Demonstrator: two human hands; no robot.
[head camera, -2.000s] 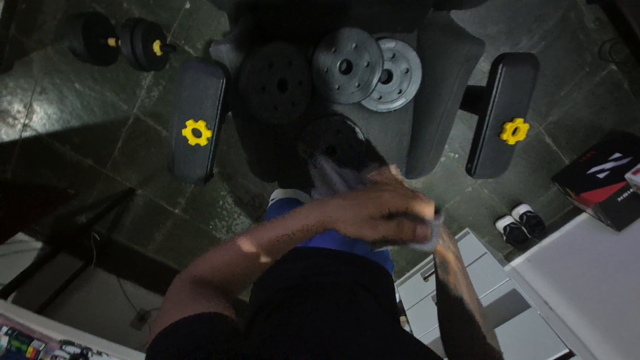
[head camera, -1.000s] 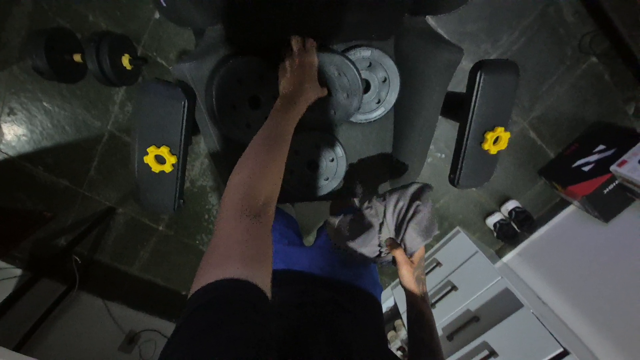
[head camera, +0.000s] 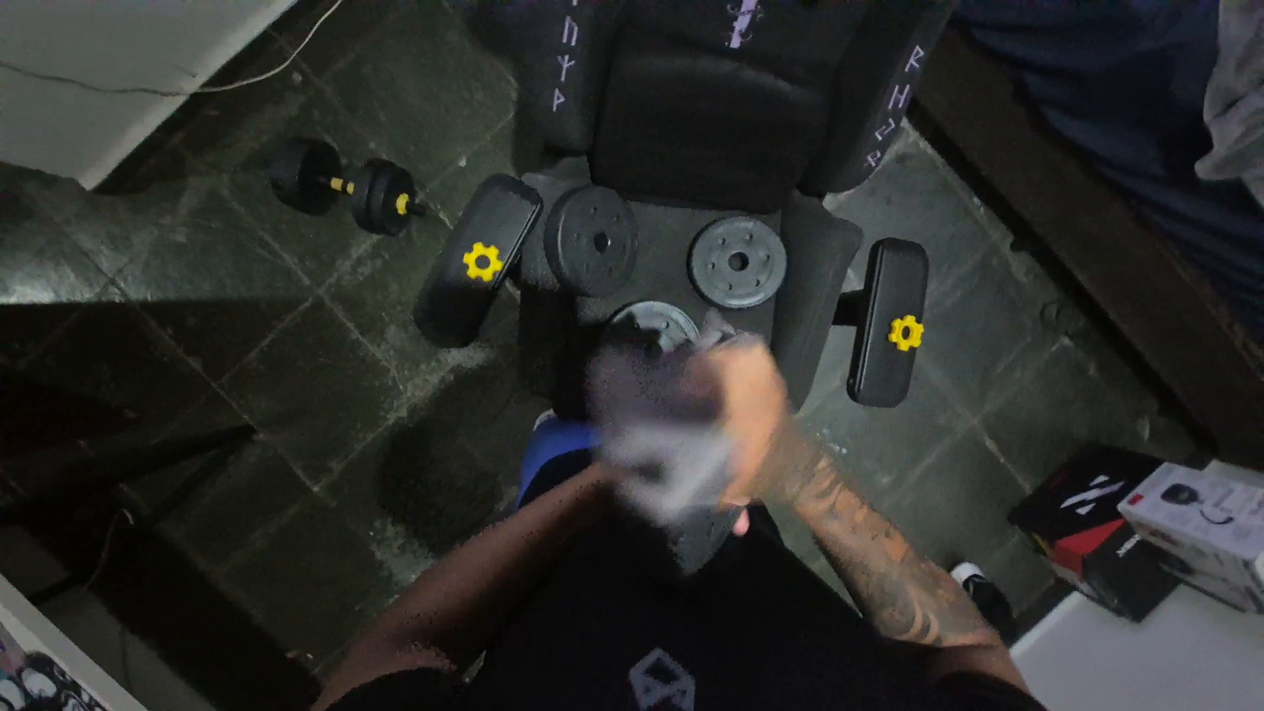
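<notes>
A crumpled grey cloth (head camera: 667, 454), blurred by motion, is in my right hand (head camera: 755, 410) and lies over a dark round weight plate (head camera: 701, 538) in front of my torso. My left hand is mostly hidden behind cloth and plate; fingertips (head camera: 741, 520) show at the plate's right edge and seem to be its own. On the black chair seat (head camera: 681, 232) lie a larger dark plate (head camera: 592, 242) at left, a grey plate (head camera: 739, 262) at right, and another grey plate (head camera: 654, 324) nearer me, partly covered by the cloth.
Padded armrests (head camera: 479, 262) (head camera: 889, 321) with yellow star-shaped nuts flank the seat. A dumbbell (head camera: 346, 186) stands on the tiled floor at left. Boxes (head camera: 1091, 528) (head camera: 1200, 533) and a shoe (head camera: 983, 592) are at lower right. A cable (head camera: 267, 77) hangs at upper left.
My left hand has come back from the plates on the seat toward my torso, and a plate is now held there. The cloth in my right hand has moved onto it. The view has shifted.
</notes>
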